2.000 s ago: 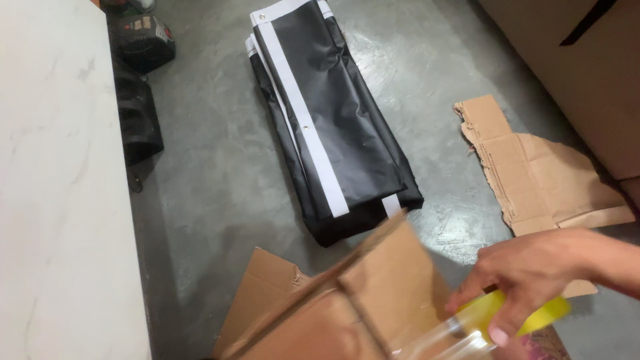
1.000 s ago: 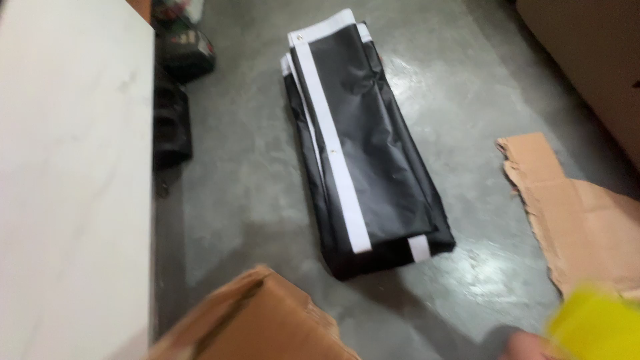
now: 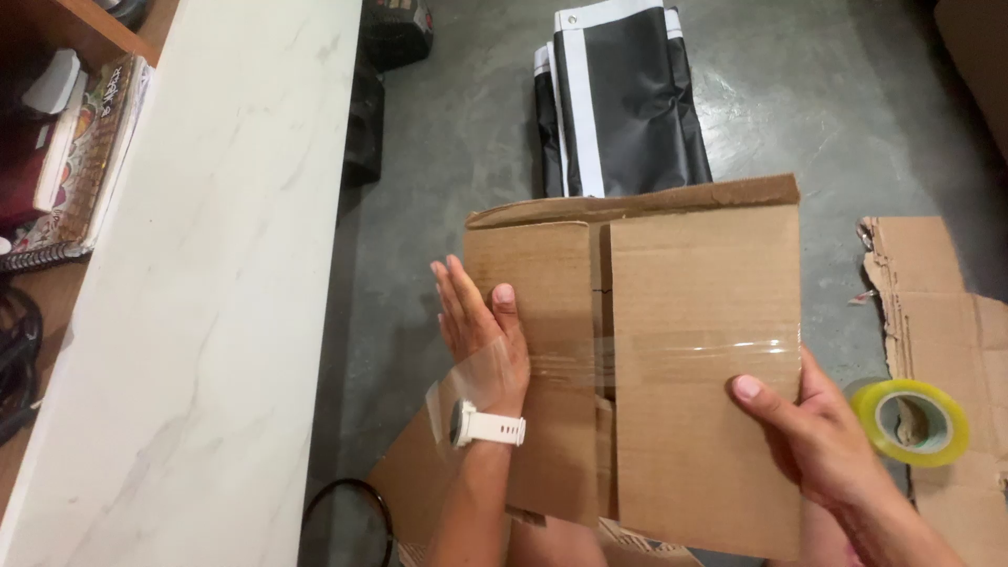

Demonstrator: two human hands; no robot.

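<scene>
A cardboard box (image 3: 701, 291) is held up at the centre, its two flaps separated by a narrow gap. Clear tape (image 3: 709, 346) runs across both flaps, and a loose length of it lies over my left wrist. My left hand (image 3: 484, 339), with a white-banded watch (image 3: 488, 427) at the wrist, presses flat against the box's left side, fingers extended. My right hand (image 3: 811, 425) grips the right edge, thumb on the front flap. A yellow-edged roll of clear tape (image 3: 909, 423) is just right of my right hand. Behind the box lies a folded black sheet with white bands (image 3: 630, 102).
Torn cardboard (image 3: 937, 331) lies on the grey floor at right. A white marble-look surface (image 3: 205, 283) runs along the left, beside a wooden shelf with a spiral notebook (image 3: 94, 157). Dark equipment (image 3: 394, 31) stands on the floor beyond it. A black cable loop (image 3: 370, 492) is at lower left.
The box is raised and now covers the lower part of the folded black sheet. My left hand has come into view against it. My right hand, earlier at the tape roll, now holds the box's right edge.
</scene>
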